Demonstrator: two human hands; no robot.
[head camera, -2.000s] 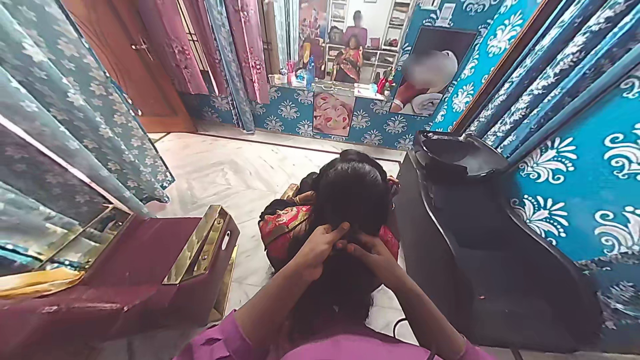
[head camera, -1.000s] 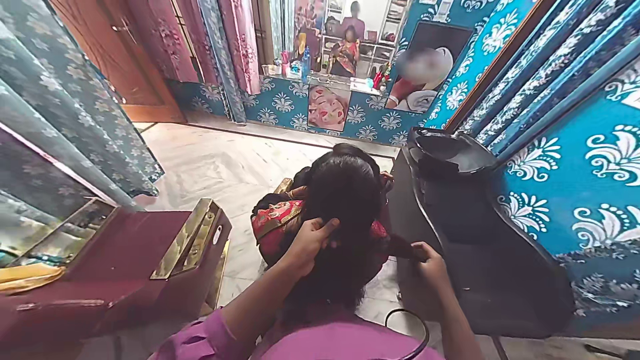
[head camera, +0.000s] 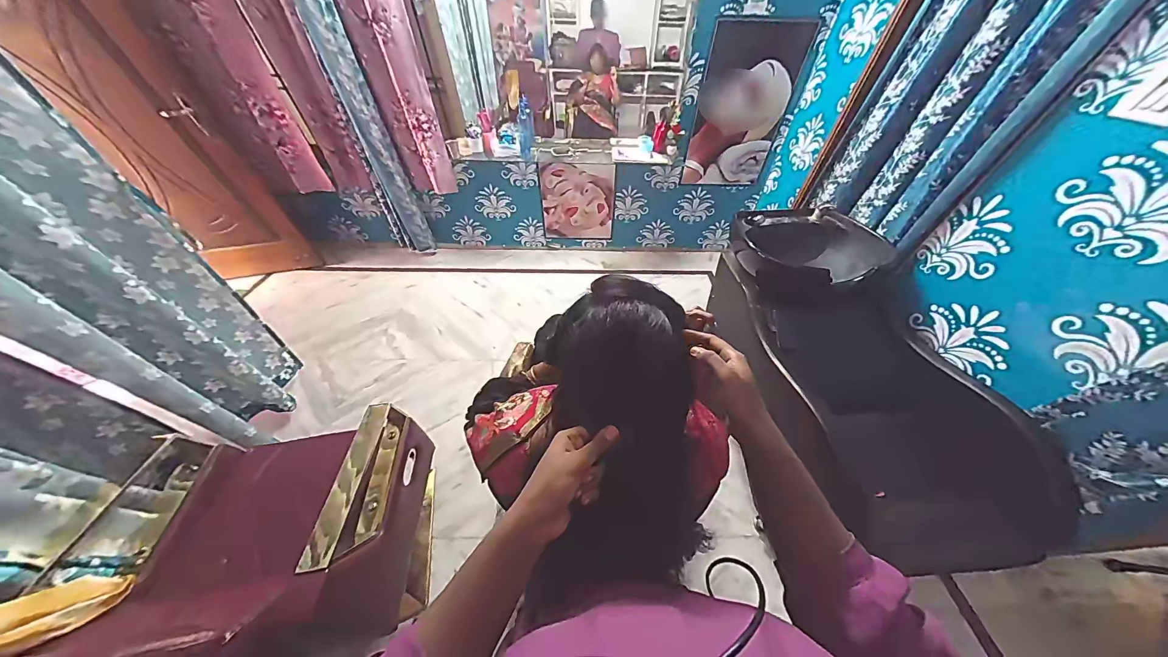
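A seated person in a red and gold patterned garment (head camera: 516, 422) has long dark hair (head camera: 620, 383) that hangs down the back, seen from behind and above. My left hand (head camera: 566, 474) is at the left edge of the hair, thumb and curled fingers pinched on it at about neck height. My right hand (head camera: 725, 370) is raised beside the right side of the head, its fingertips at the hair there; whether they grip a strand is hard to tell. Part of another hand (head camera: 700, 318), apparently the seated person's, shows just above my right fingers.
A black shampoo basin (head camera: 817, 246) with a black reclining seat (head camera: 912, 438) stands close on the right. A maroon bench (head camera: 246, 520) is at the left. Ahead, a counter (head camera: 575, 155) with bottles runs below a mirror. A black cable (head camera: 757, 584) loops near my right forearm.
My right hand has moved up from low at the right to beside the head. My left hand has moved lower along the hair. Two seconds ago both hands were together at the back of the head.
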